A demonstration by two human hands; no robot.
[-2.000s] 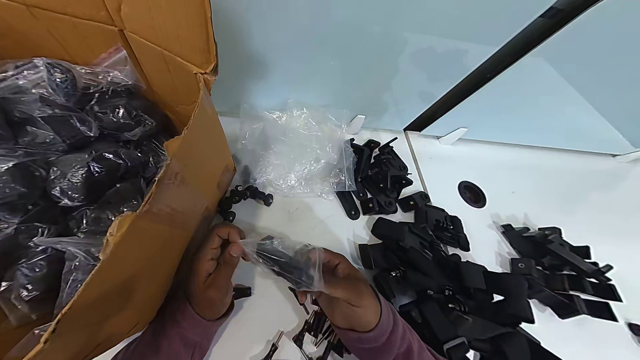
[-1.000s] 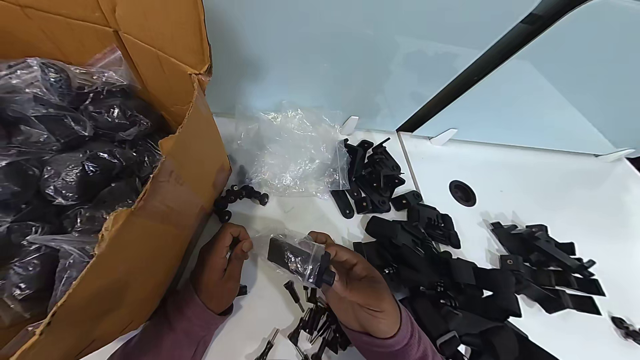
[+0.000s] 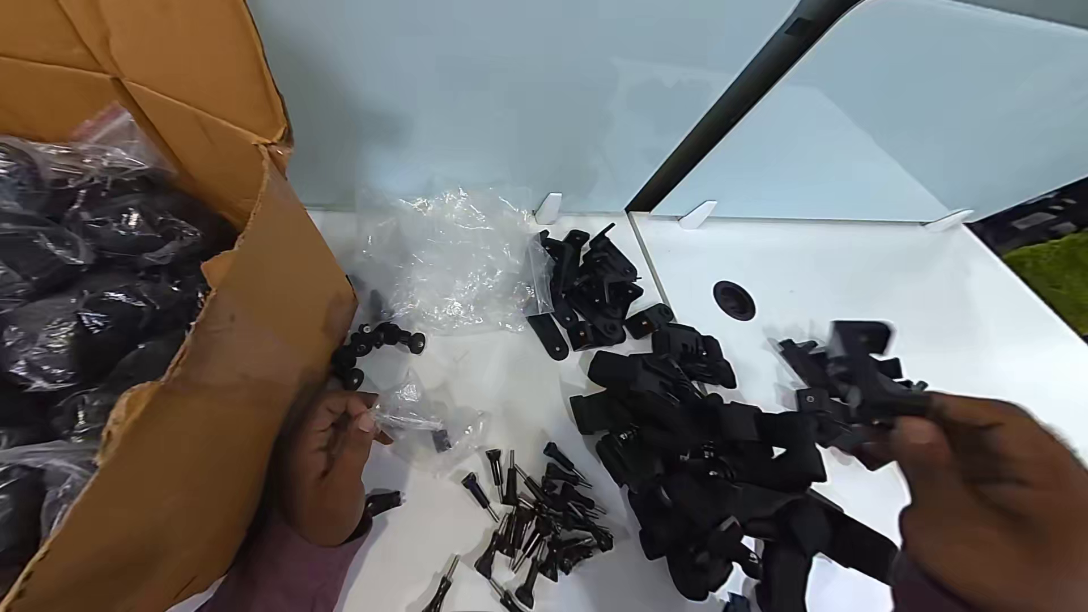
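Note:
My left hand [image 3: 331, 459] pinches the edge of a small clear plastic bag [image 3: 433, 433] beside the cardboard box; a small dark piece shows in the bag. At the right, my right hand [image 3: 977, 476] grips a black plastic bracket [image 3: 863, 365], slightly blurred, over a group of similar black parts [image 3: 803, 361]. Between the hands lie a pile of black thumb screws [image 3: 544, 518] with metal shafts and a large heap of black straps and mounts [image 3: 705, 450]. Small round black parts [image 3: 387, 336] sit by the box.
The open cardboard box [image 3: 255, 365] at the left holds bagged black items [image 3: 110, 272]. Empty clear bags [image 3: 459, 263] and black plastic arms [image 3: 595, 289] lie near the glass partition [image 3: 493, 93]. A round black cable grommet [image 3: 733, 301] is set in the white table [image 3: 867, 263].
My right hand has moved right, from the small bag to the far parts group, with a black bracket. The dark item seen in the bag earlier is out; my left hand keeps the bag.

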